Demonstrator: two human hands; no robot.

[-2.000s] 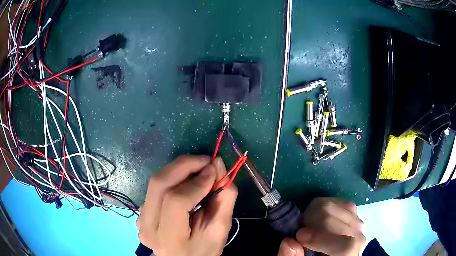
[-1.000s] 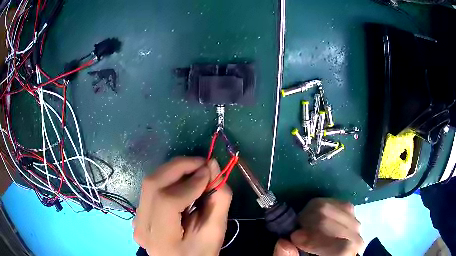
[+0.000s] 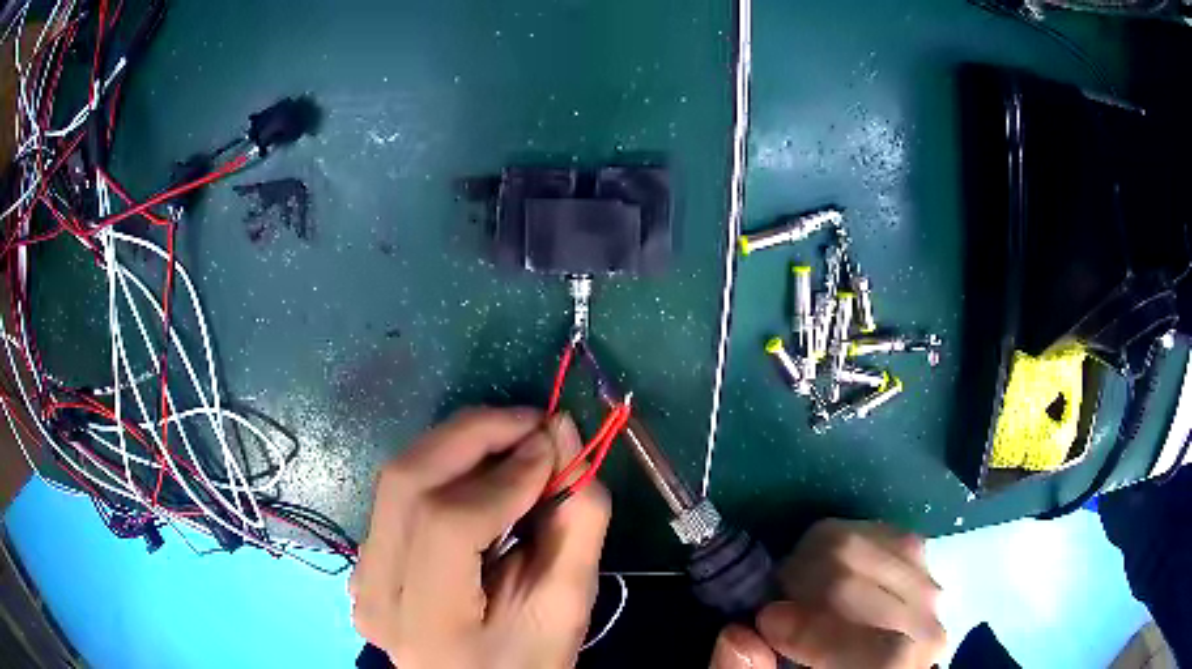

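Observation:
A black holding jig [image 3: 583,225] lies on the green mat with a silver barrel connector [image 3: 582,306] sticking out toward me. My left hand [image 3: 486,536] pinches red wires [image 3: 560,379]; one reaches the connector's near end, and other red ends loop out beside it. My right hand [image 3: 843,601] holds the black handle of a soldering iron [image 3: 673,490]. The iron's tip is at the connector's near end, by the red wire. Whether tip and wire touch is too small to tell.
Several loose silver connectors [image 3: 837,333] lie right of the pale strip [image 3: 727,327]. A black iron stand [image 3: 1000,288] with a yellow sponge [image 3: 1041,409] stands at the right. Tangled red, black and white wires [image 3: 124,327] cover the left side. A small black plug [image 3: 281,123] lies upper left.
The whole view has shifted slightly. Both hands, the red wire and the iron stay in nearly the same place at the connector.

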